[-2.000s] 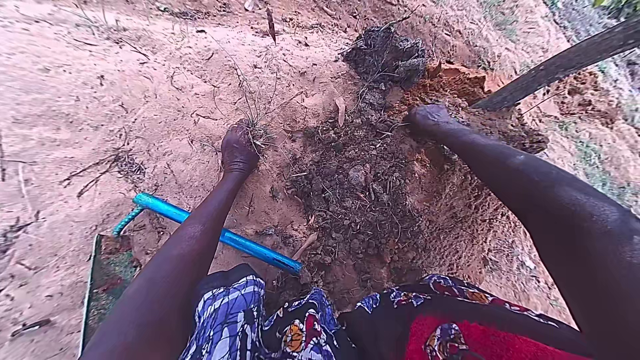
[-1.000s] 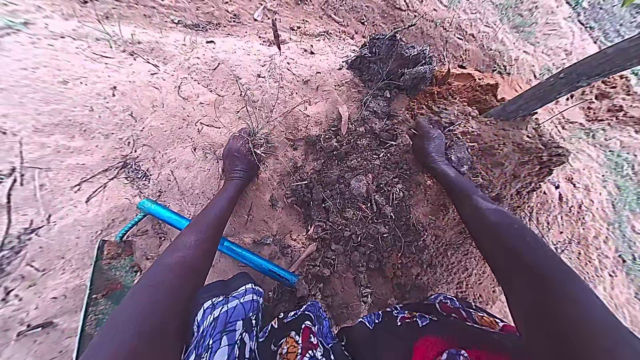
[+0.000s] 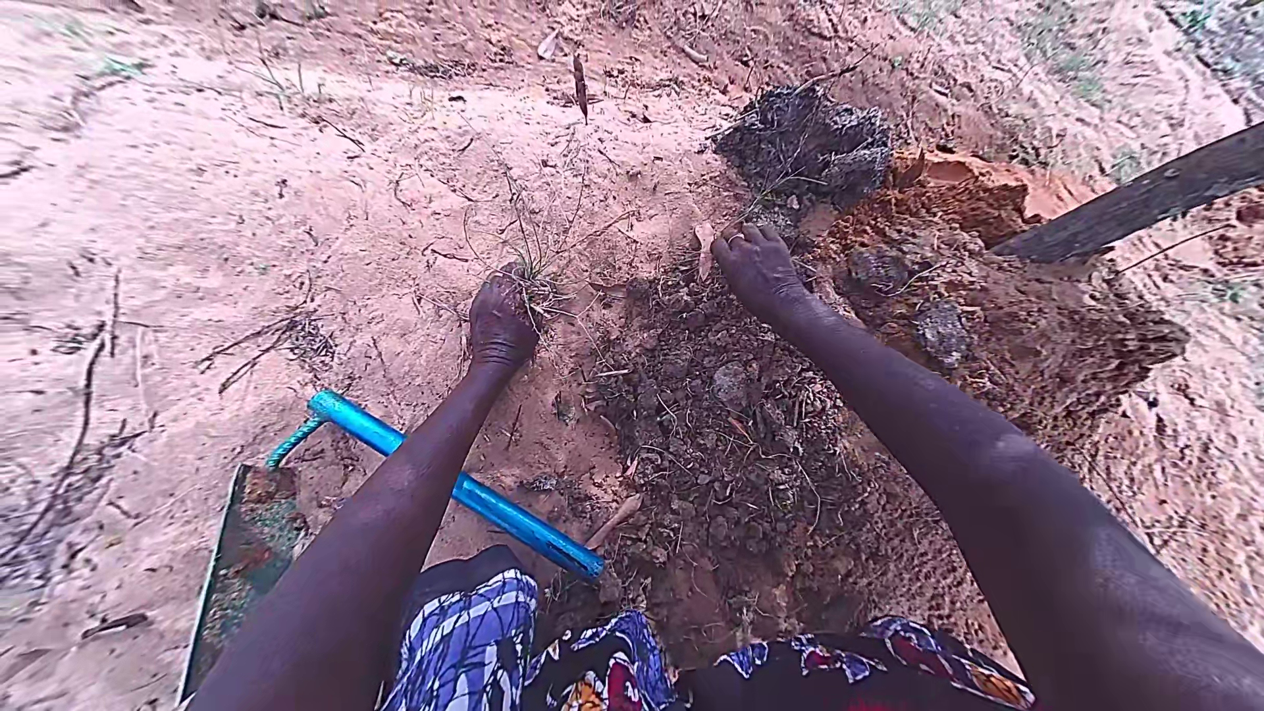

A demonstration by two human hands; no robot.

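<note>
My left hand [image 3: 504, 321] is closed around a tuft of dry grass [image 3: 533, 281] at the left border of a strip of dark, crumbly soil [image 3: 731, 444]. My right hand [image 3: 760, 267] touches the ground at the top of that strip, its fingers bent; whether anything is in them cannot be told. Just beyond it lies a large dark clod [image 3: 815, 143] with roots, and a dry leaf [image 3: 704, 249] is beside its fingertips. A blue tubular handle [image 3: 528, 528] passes beneath my left forearm, joined by a twisted metal rod to a flat metal blade [image 3: 242, 563], partly hidden by the arm.
A wooden pole [image 3: 1145, 202] slants in from the right, its lower end at broken reddish earth [image 3: 968, 197]. Smaller clods [image 3: 943, 331] lie right of the dark soil. Thin dry twigs [image 3: 89, 395] are scattered over sandy ground at left. Patterned cloth [image 3: 474, 642] covers my lap at the bottom.
My right hand has moved left and forward, from beside the reddish earth to the near side of the large clod. My left hand remains at the grass tuft.
</note>
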